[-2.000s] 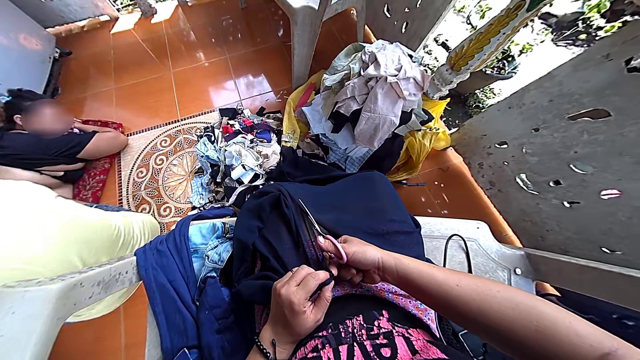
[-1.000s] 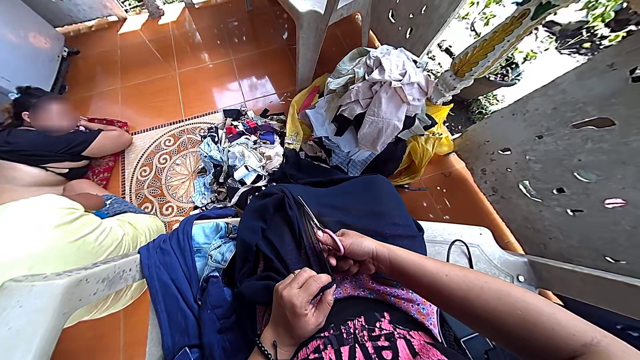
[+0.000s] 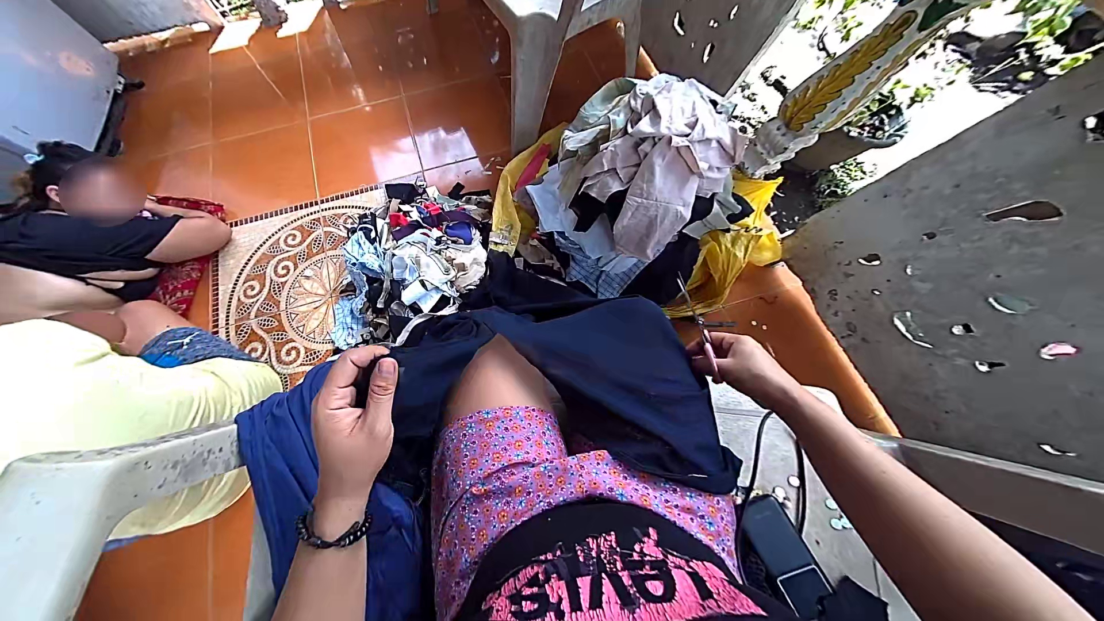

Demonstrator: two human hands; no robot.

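Note:
Dark navy cloth [image 3: 604, 362] lies spread over my lap, parted so that a bare thigh and flowered shorts show. My left hand [image 3: 358, 423] pinches its left part between thumb and fingers. At the cloth's right edge, my right hand [image 3: 742, 366] holds scissors [image 3: 703, 332] by their pink handles, blades pointing up and away. Whether the right fingers also touch the cloth is unclear.
Fabric scraps [image 3: 423, 259] heap on a patterned mat [image 3: 285, 285]. Beyond my knees, a yellow plastic bag [image 3: 746, 228] holds crumpled cloths [image 3: 655, 164]. A person [image 3: 86, 233] lies at left. A phone [image 3: 780, 548] rests beside me on the plastic chair [image 3: 164, 466].
My hands have moved apart, left hand to the left and right hand with the scissors to the right. The navy cloth, bunched before, is now spread open over my lap.

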